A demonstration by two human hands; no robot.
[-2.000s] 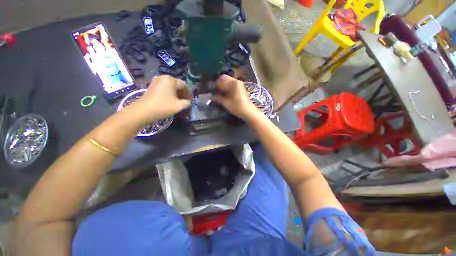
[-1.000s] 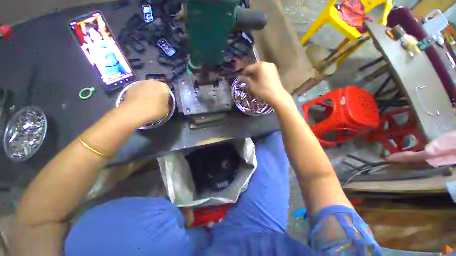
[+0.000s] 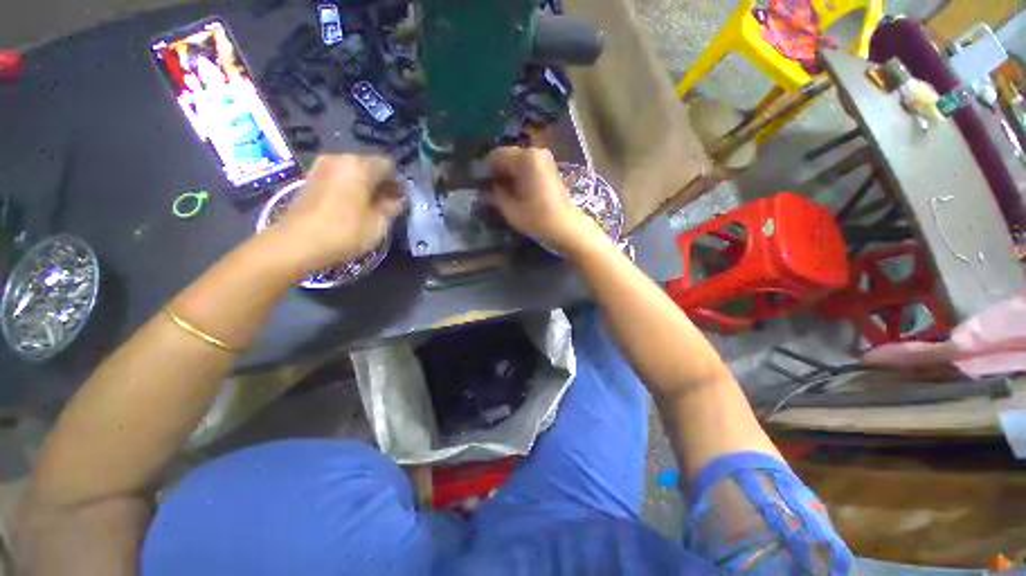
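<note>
The dark green hand press (image 3: 478,73) stands in front of me, with a flat grey metal plate (image 3: 439,231) on its base. My right hand (image 3: 531,194) is at the right side of the plate under the ram, fingertips together; what they hold is too small to tell. My left hand (image 3: 343,214) is blurred, above the left parts bowl (image 3: 362,268) and just left of the plate; I cannot tell if it holds anything. The right parts bowl (image 3: 596,200), with shiny metal pieces, is partly behind my right hand. Black plastic parts (image 3: 371,101) lie loose behind and beside the press.
A lit smartphone (image 3: 228,107) and a green ring (image 3: 190,204) lie left. A spare bowl of silver pieces (image 3: 51,297) is far left. An open whitish sack (image 3: 388,407) with dark pieces hangs below the table edge. A red stool (image 3: 788,253) and yellow chair (image 3: 743,56) stand right.
My right hand has moved left from the right bowl to the press plate. My left hand has lifted from the left bowl and moved slightly towards the press.
</note>
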